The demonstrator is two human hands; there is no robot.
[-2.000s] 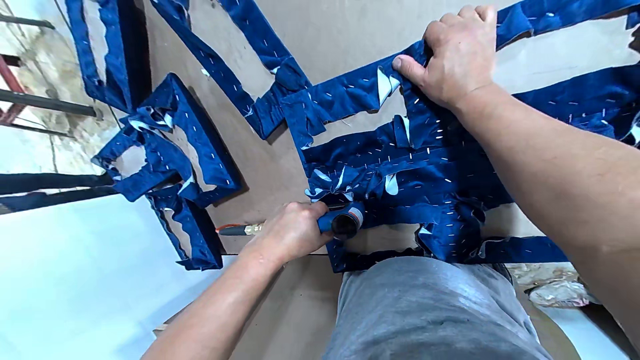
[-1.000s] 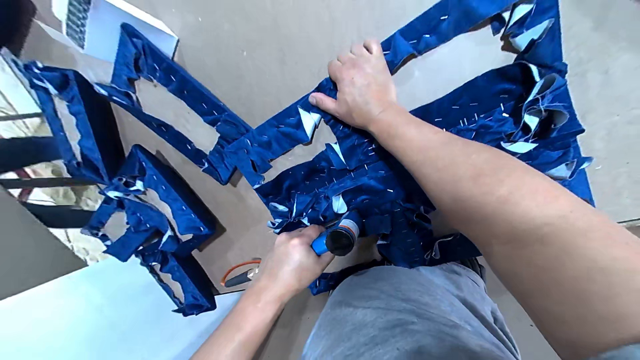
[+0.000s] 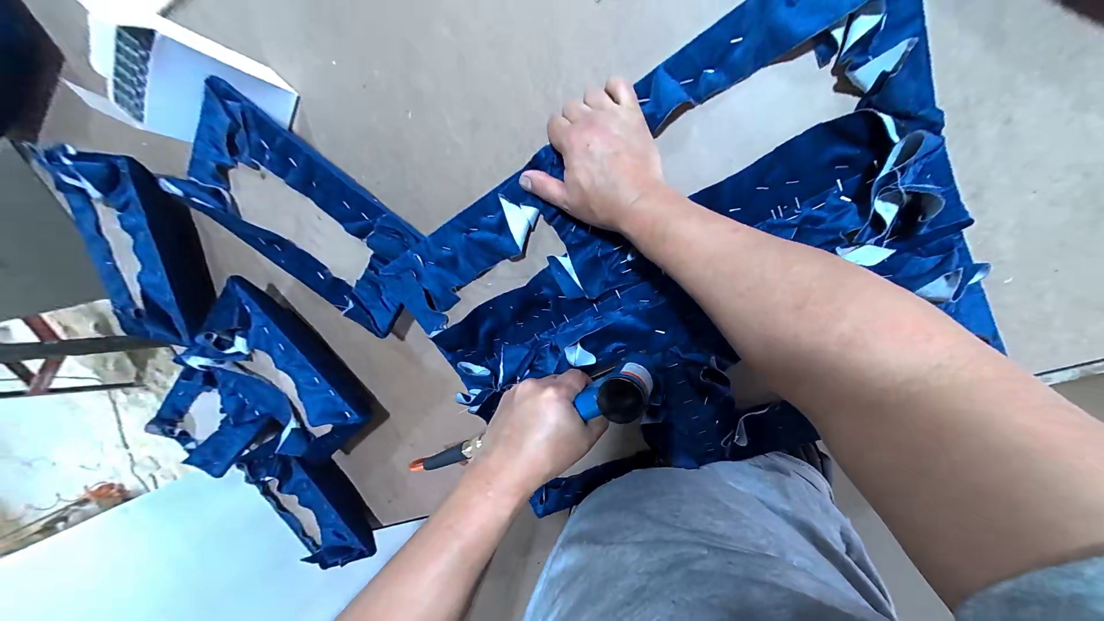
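A large flat frame covered in blue fabric [image 3: 483, 246], stapled along its bands and with frayed, pale-backed edges, lies against my lap. My right hand [image 3: 604, 155] holds its upper edge, fingers curled over the band and thumb on the near face. In my left hand [image 3: 543, 423] is a blue pneumatic staple gun [image 3: 593, 402], its black round end facing up beside the lower bands. The nose of the gun is hidden. A brass fitting [image 3: 471, 447] and a black-and-orange hose end [image 3: 440, 458] show just left of that hand.
Several smaller blue-covered frames [image 3: 341, 405] sit at the left, one touching the large frame's corner. Behind them is an open white box [image 3: 185, 78] of dark strips. A white surface [image 3: 190, 535] lies lower left, and a dark bar [image 3: 78, 348] juts in at the left edge.
The view has shifted, bringing the white box and the large frame's right side into sight. Both hands keep about the same places on the frame and the staple gun.
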